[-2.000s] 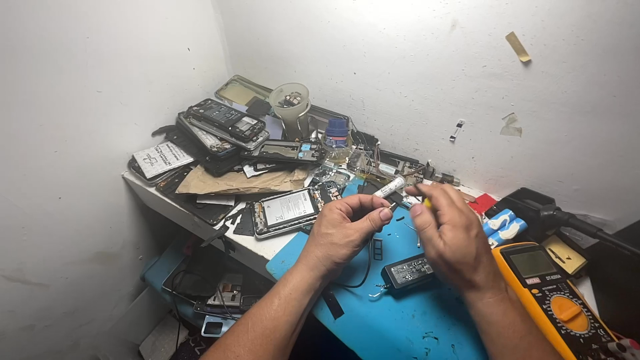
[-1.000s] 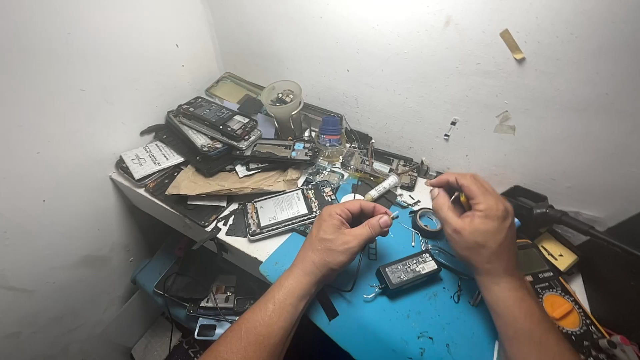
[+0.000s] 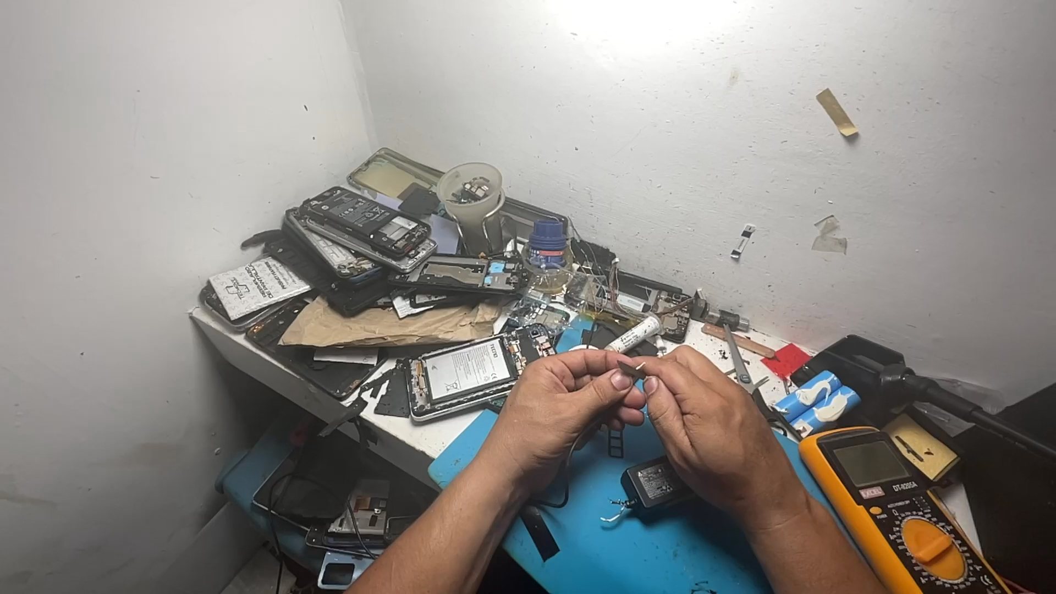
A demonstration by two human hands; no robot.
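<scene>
My left hand [image 3: 569,404] and my right hand [image 3: 701,421] meet above a blue work mat [image 3: 610,528]. Between their fingertips is a small dark piece, perhaps black tape [image 3: 631,370], with a pale tip beside it. A thin black cable [image 3: 567,470] hangs down from my left hand. Under my right hand lies a black power adapter [image 3: 656,484], partly covered, with bare white wire ends at its left. A white tube [image 3: 638,334] lies just behind my fingers.
Opened phones [image 3: 367,223] and brown paper [image 3: 388,323] are piled at the left. An opened phone with its battery [image 3: 470,369] lies nearer. A cup of small parts [image 3: 472,206] and a blue-capped bottle [image 3: 548,243] stand behind. A yellow multimeter [image 3: 895,503] and blue-wrapped cells [image 3: 817,403] lie right.
My right hand has moved left to meet my left hand, where a second ago they were apart. A dark piece now shows between the fingertips.
</scene>
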